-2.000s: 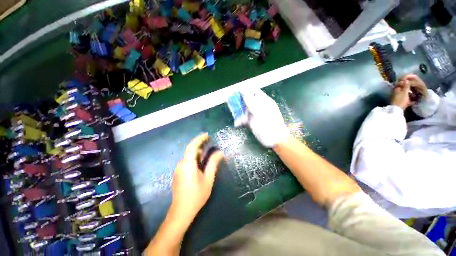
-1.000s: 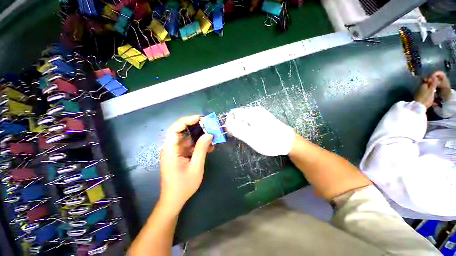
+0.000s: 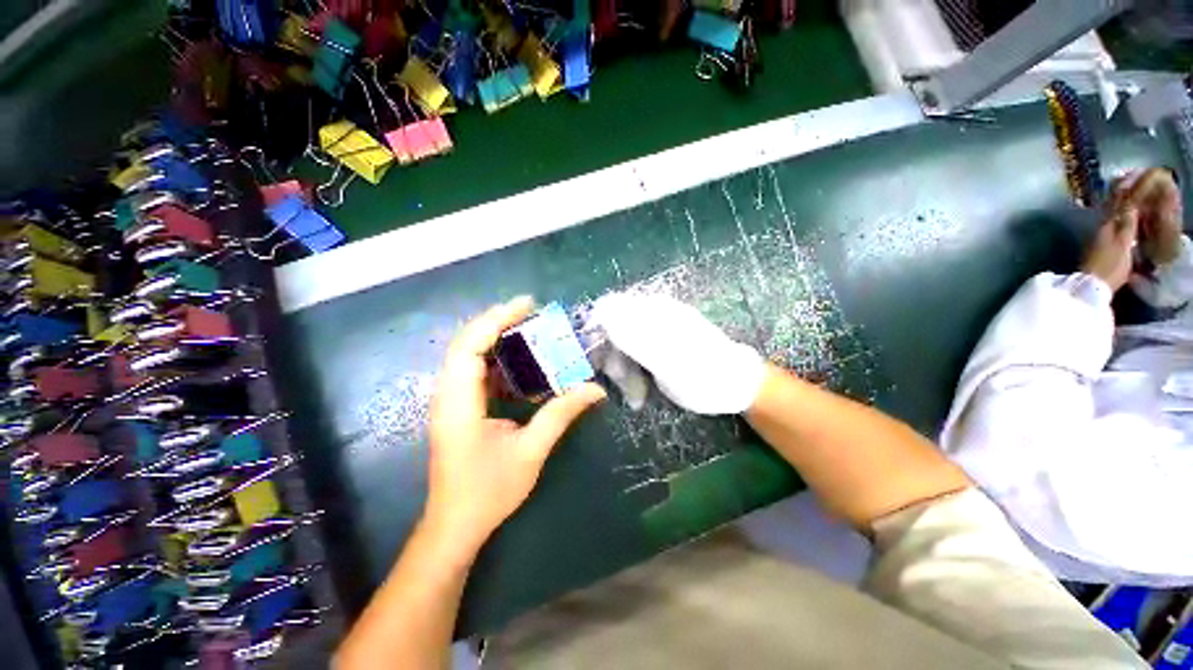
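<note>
My left hand (image 3: 487,425) is bare and holds a dark watch body (image 3: 522,365) between thumb and fingers. A blue binder clip (image 3: 563,348) sits over the right side of the watch body. My right hand (image 3: 680,351), in a white glove, holds the clip from its right side; its wire handles are mostly hidden by the fingers. At the left is the holding tray (image 3: 308,524) with rows of clamped units.
A pile of loose coloured clips (image 3: 504,88) lies beyond the pale metal strip (image 3: 615,194). A blue clip (image 3: 306,224) lies by the tray's corner. At the right are a coworker's hands and white sleeves (image 3: 1034,353), near a dark strip with yellow-orange edges (image 3: 1073,144).
My gloved right hand has brought the blue clip down and left to the watch body in my left hand. The watch's dark face now shows more beside the clip. The camera view has shifted.
</note>
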